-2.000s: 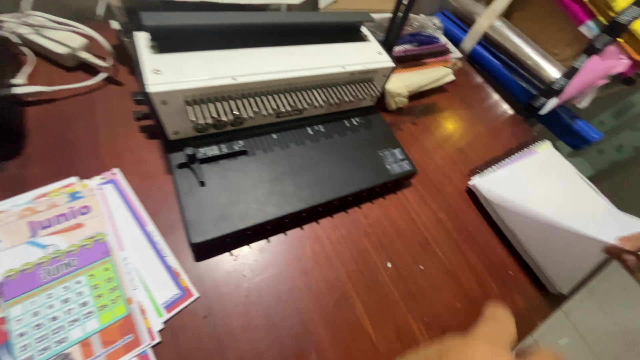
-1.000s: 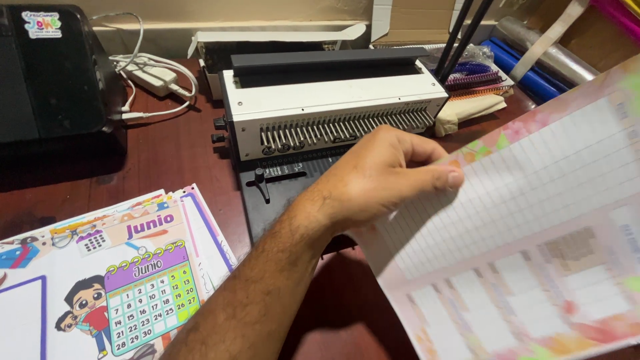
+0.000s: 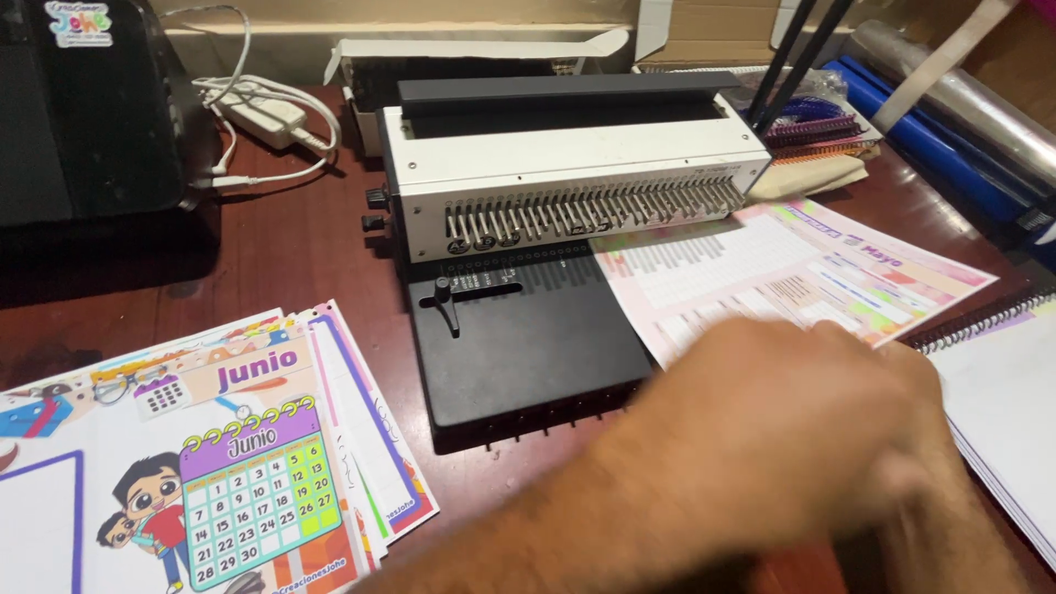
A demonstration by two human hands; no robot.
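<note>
My left hand [image 3: 767, 421] is blurred and crosses over my right hand [image 3: 912, 388], beside the near edge of a printed planner sheet [image 3: 784, 272]. Most of the right hand is hidden, and whether either hand grips anything does not show. The sheet lies partly on the black bed of a white and black binding machine [image 3: 577, 148], its left edge by the row of metal prongs. A small black lever [image 3: 445, 301] stands in a slot of the bed. Printed calendar pages [image 3: 247, 462] lie stacked at the left.
A spiral-bound notebook [image 3: 1006, 412] lies at the right. A black device [image 3: 91, 140] and a white power adapter [image 3: 264, 115] stand back left. Behind the machine is an open box [image 3: 355, 107]; coloured binding coils [image 3: 813, 132] and film rolls [image 3: 957, 148] lie back right.
The planner sheet, lifted at the right one second ago, now lies lower against the machine. My left hand has moved right and nearer, across my right hand.
</note>
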